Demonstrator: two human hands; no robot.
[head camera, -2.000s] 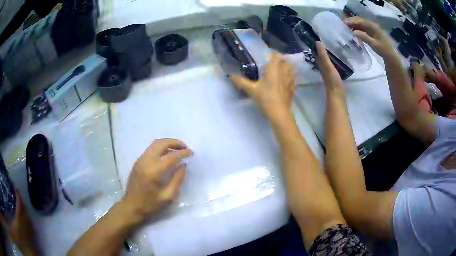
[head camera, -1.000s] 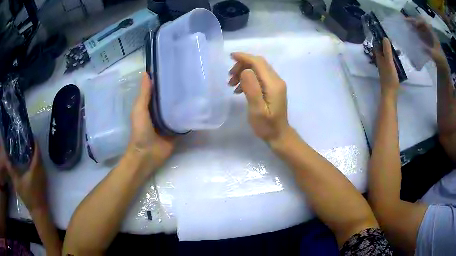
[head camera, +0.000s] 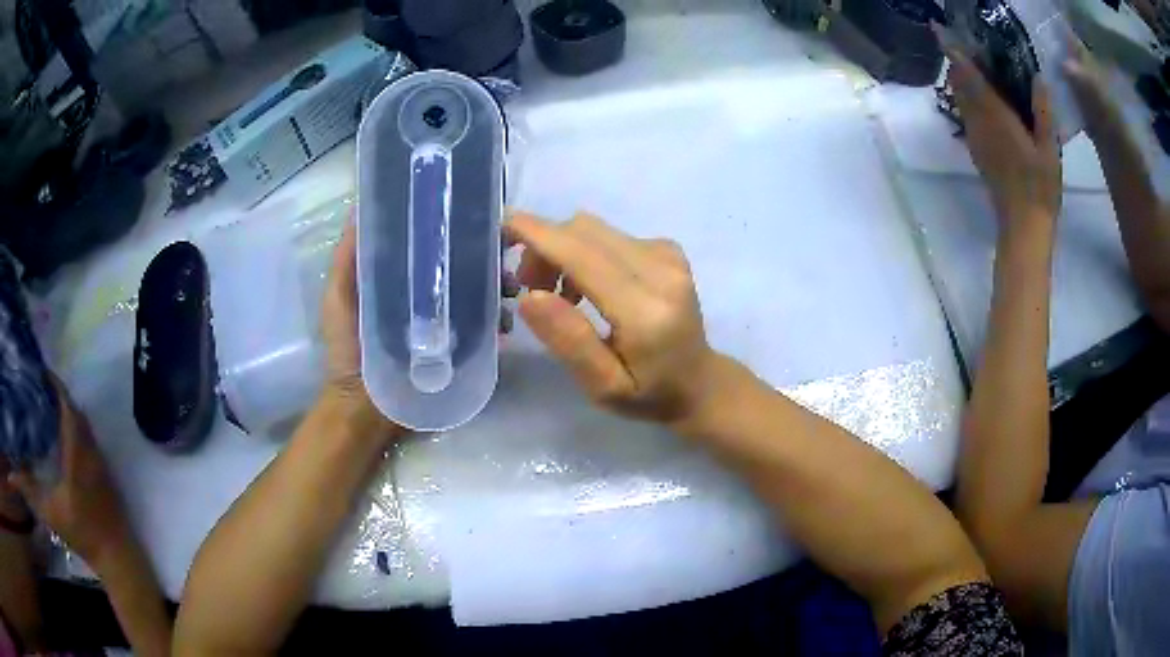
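Note:
A translucent housing (head camera: 475, 257) is held upright in front of me, its flat round-ended face towards the camera, with a round hub at the top and a long narrow slot down the middle. My left hand (head camera: 349, 347) holds it from the left and behind; most of those fingers are hidden. My right hand (head camera: 616, 315) is at the housing's right edge, fingers curled. Some of its fingertips are near or behind the edge; whether they touch cannot be told.
A black cover (head camera: 173, 344) and another translucent housing (head camera: 270, 347) lie at left. A retail carton (head camera: 289, 122) and black cup-like parts (head camera: 577, 35) stand at the back. A neighbour's hands (head camera: 1007, 154) work at right; another person's hand (head camera: 71, 462) is at left.
The reach towards the back is over. The housing has turned from its open side to its flat face towards the camera. My right hand has moved left and down to its edge.

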